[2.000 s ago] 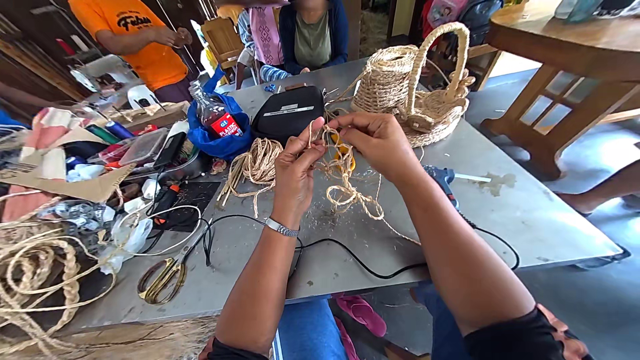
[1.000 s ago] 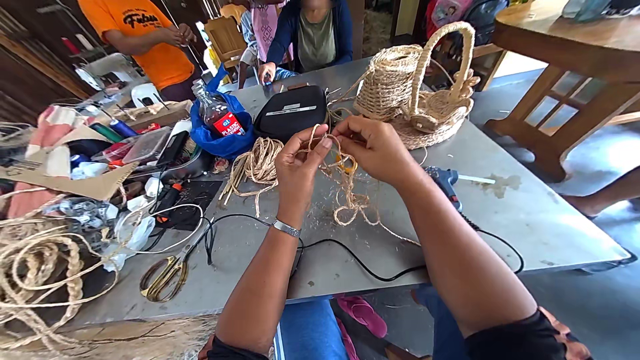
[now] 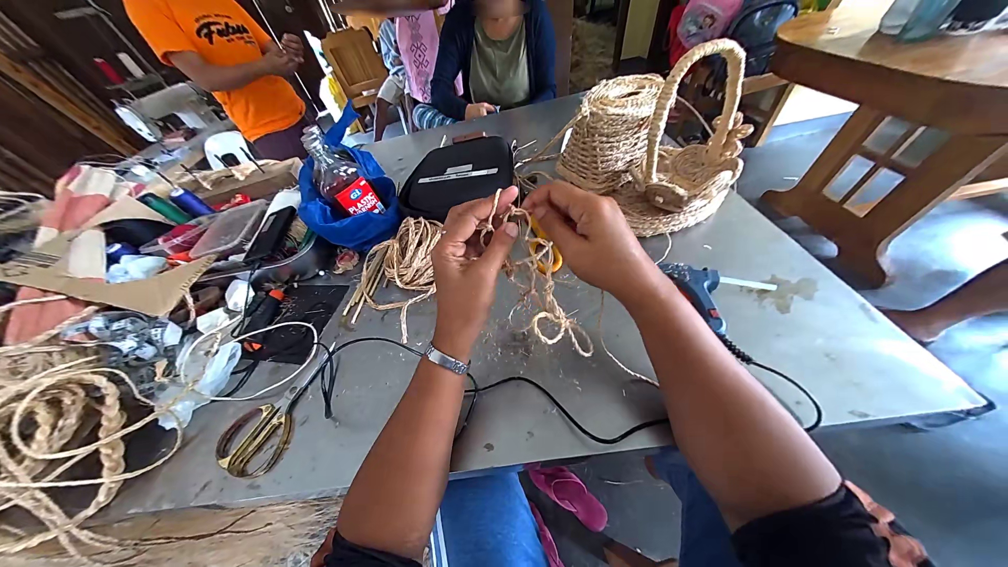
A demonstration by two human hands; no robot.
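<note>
Both hands are raised over the middle of the grey table, close together. My left hand (image 3: pixel 472 260) pinches a thin natural-fibre cord between thumb and fingers. My right hand (image 3: pixel 587 232) grips the same knotted cord (image 3: pixel 549 303), whose looped tail hangs below the fingers. Behind the cord, partly hidden, is a yellow ring-shaped thing (image 3: pixel 555 256). A bundle of fibre cord (image 3: pixel 413 256) lies just left of my left hand. Beyond my right hand stand a woven fibre basket with a tall handle (image 3: pixel 689 189) and a round woven container (image 3: pixel 610 130).
A glue gun (image 3: pixel 697 291) with its black cable lies at right, scissors (image 3: pixel 256 441) at front left. A black case (image 3: pixel 457 177), a bottle in a blue bag (image 3: pixel 346 197), a cluttered cardboard box (image 3: pixel 169 287) and braided rope (image 3: pixel 55 449) stand or lie around. Two people are across the table.
My hands stay at nearly the same place, still on the cord, with small finger shifts. The hanging cord loops have changed shape.
</note>
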